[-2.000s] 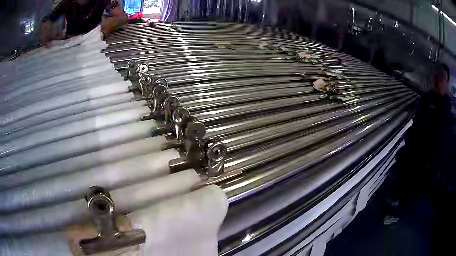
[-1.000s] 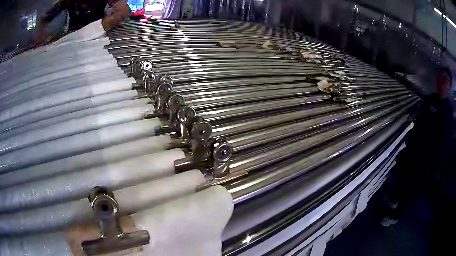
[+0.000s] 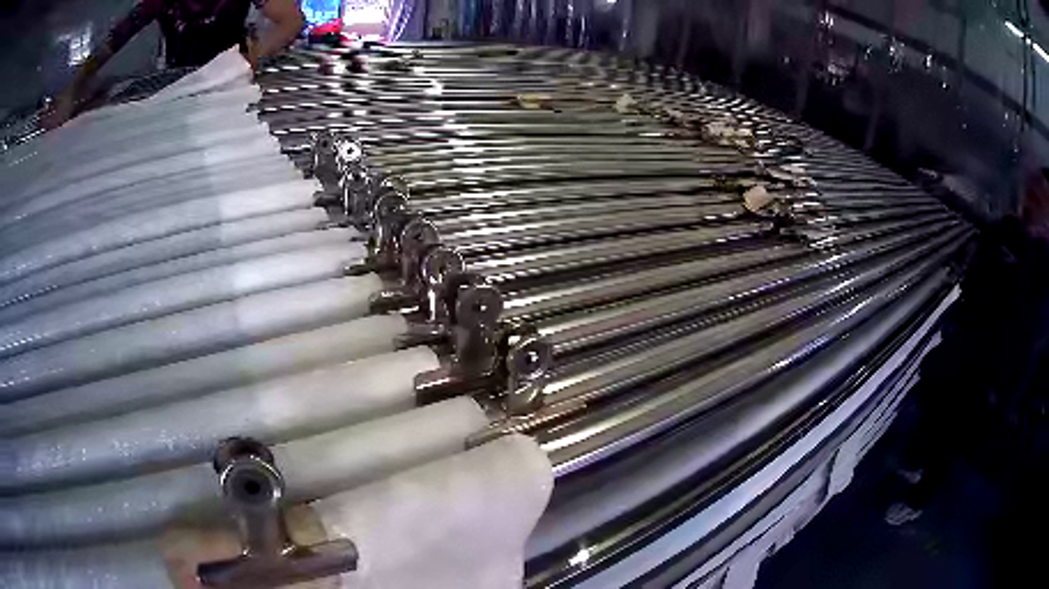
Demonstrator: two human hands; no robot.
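A translucent white cover sheet point(image 3: 259, 403) lies over the left part of the metal tubes point(image 3: 598, 253) and shows their ridges. To the right the tubes are bare and shiny. A row of silver bulldog clips point(image 3: 476, 313) runs along the sheet's edge. A single bulldog clip point(image 3: 260, 518) sits nearer, at the lower left, over a small tan backing pad point(image 3: 190, 550). The sheet's near corner hangs rounded over the front tube. Neither my left hand nor my right hand is in view.
A person in dark clothing point(image 3: 207, 32) stands at the far left end, arms beside the sheet. Another dark figure point(image 3: 995, 334) is at the right edge. Small pale pieces point(image 3: 757, 198) lie on the bare tubes. White lower-tier edges point(image 3: 794, 449) show at the right, beside a dark floor.
The tubes, sheet and clips sit slightly farther right in the picture. The far person's arm now reaches out to the left more visibly. The right-hand figure is closer to the picture's edge.
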